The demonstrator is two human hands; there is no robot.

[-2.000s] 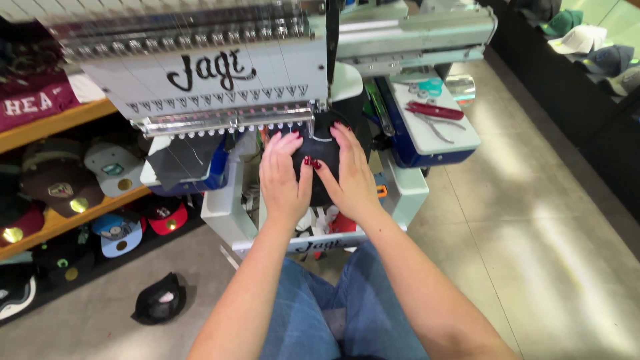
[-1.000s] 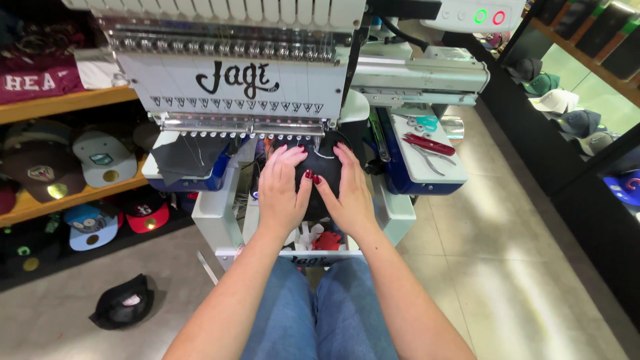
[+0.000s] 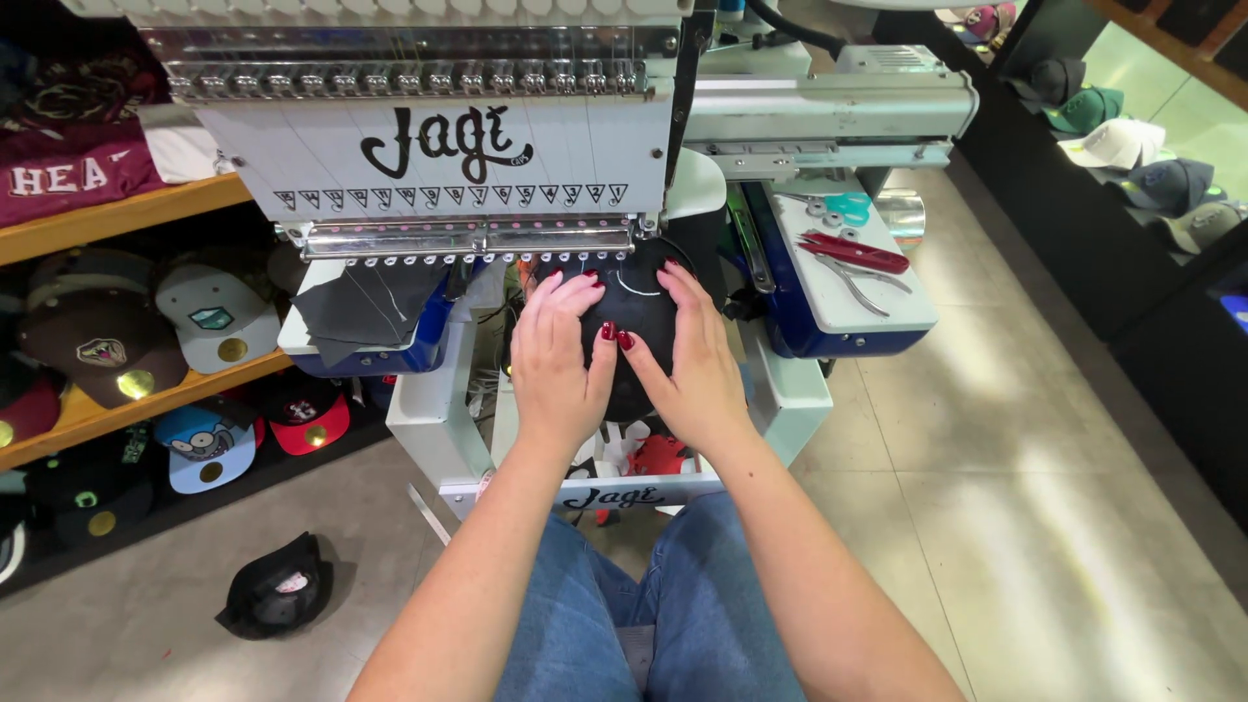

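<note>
Under the needle row of a multi-needle embroidery machine [image 3: 444, 156] lies a black cap [image 3: 634, 336], with a curved white line of stitching on it. My left hand [image 3: 561, 361] rests flat on the cap's left side, fingers spread toward the needles. On the right side lies my right hand [image 3: 692, 361], its fingertips beside the stitching. Both thumbs nearly meet at the middle of the cap. How the cap is mounted is hidden by the hands and the machine head.
Nippers [image 3: 863, 283], a red-handled tool [image 3: 858, 252] and teal scissors [image 3: 846, 207] lie on the right side table. Dark fabric [image 3: 363, 304] covers the left one. A black cap [image 3: 278, 590] is on the floor; caps [image 3: 210, 312] fill the left shelves.
Both hands stay on the black cap with little change in their pose. The view has shifted somewhat.
</note>
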